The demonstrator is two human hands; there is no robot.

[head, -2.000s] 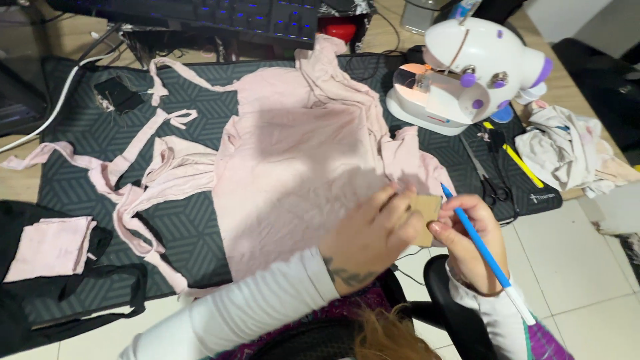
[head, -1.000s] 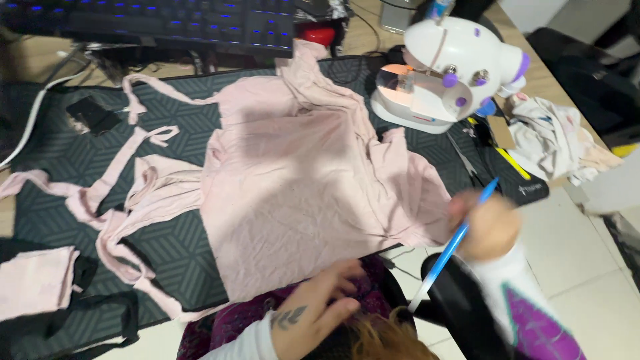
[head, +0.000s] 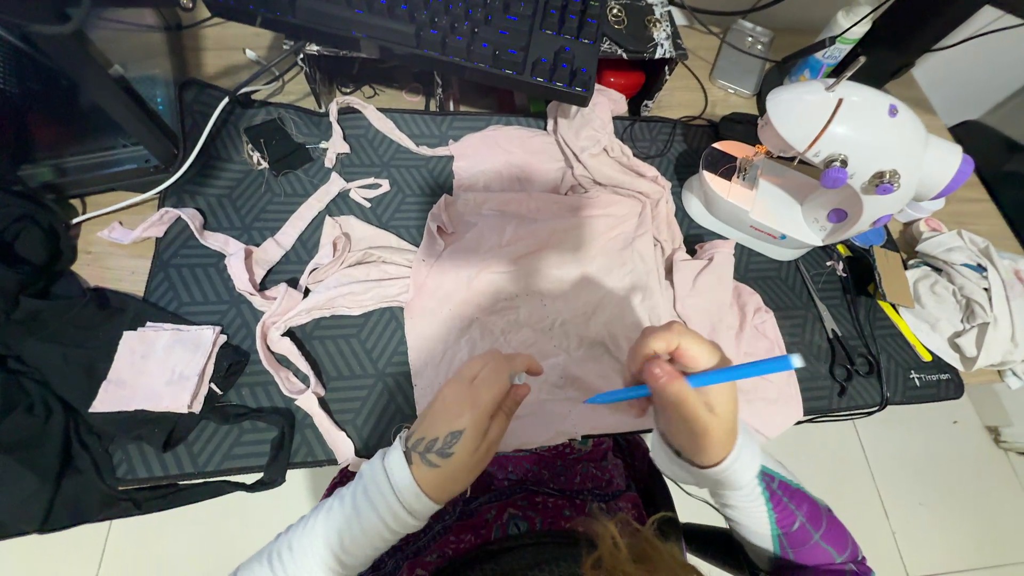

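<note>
Pale pink fabric (head: 544,264) lies spread over the dark patterned desk mat, a rumpled part along its right side. My right hand (head: 688,392) is closed around a blue pen (head: 720,374), its pointed end toward the left, above the fabric's lower right. My left hand (head: 480,416) is over the fabric's lower edge, fingers curled, with a small whitish thing (head: 518,378) at the fingertips; what it is I cannot tell. Narrow pink strips (head: 280,320) trail at the left. A small piece of cardboard (head: 892,276) lies at the right, beside the bundled white cloth.
A white and purple mini sewing machine (head: 832,168) stands at the upper right, with scissors (head: 828,328) and a yellow tool (head: 904,330) below it. A keyboard (head: 480,40) is at the top. Folded pink squares (head: 160,368) rest on black cloth at the left; white cloth (head: 968,296) lies far right.
The cardboard was in my hands two seconds ago and now lies by the white cloth. My hands have moved apart, then closer together over the fabric's lower part. The blue pen stays in my right hand.
</note>
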